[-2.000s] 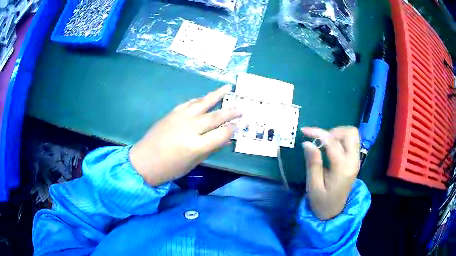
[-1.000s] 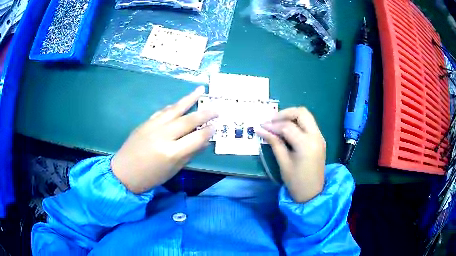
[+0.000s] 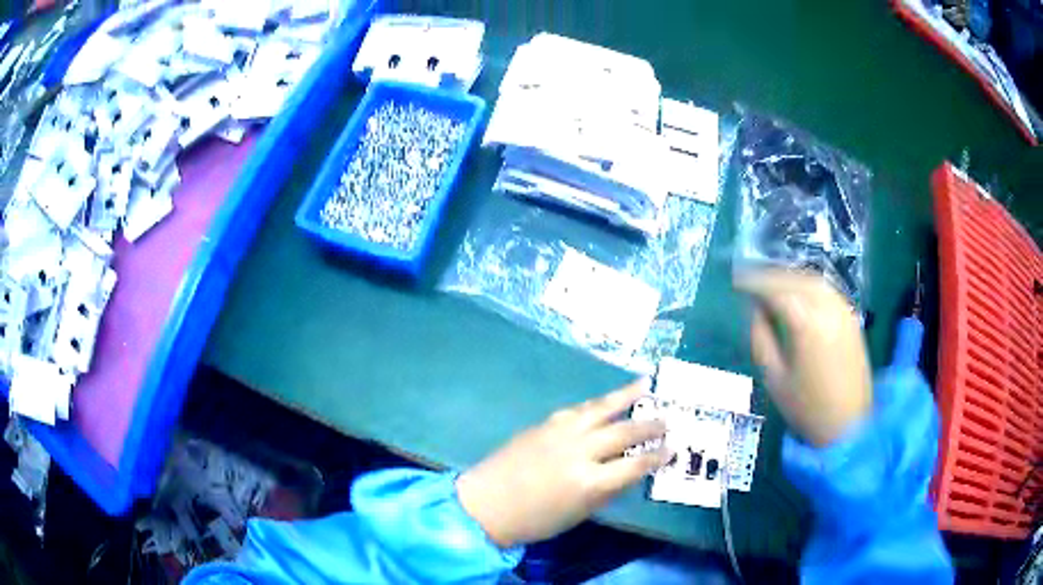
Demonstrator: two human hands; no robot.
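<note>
The white housing lies open on the green bench near its front edge, with dark inner parts showing in it. A thin pale lead trails down from its lower side. My left hand lies at the housing's left side with its fingertips on it. My right hand is raised off the housing, above and right of it, by the bag of black fittings. It is blurred, and I cannot tell whether its fingers hold anything.
Small blue screw bin at upper left. Large blue tray of white plastic parts at far left. Stacked white plates and a pale holed plate on a clear bag. Blue electric screwdriver and red-orange slotted rack at right.
The view has swung up and left, bringing the large tray and stacked plates into view. My right hand has left the housing and moved up towards the bag of black fittings. My left hand stays at the housing.
</note>
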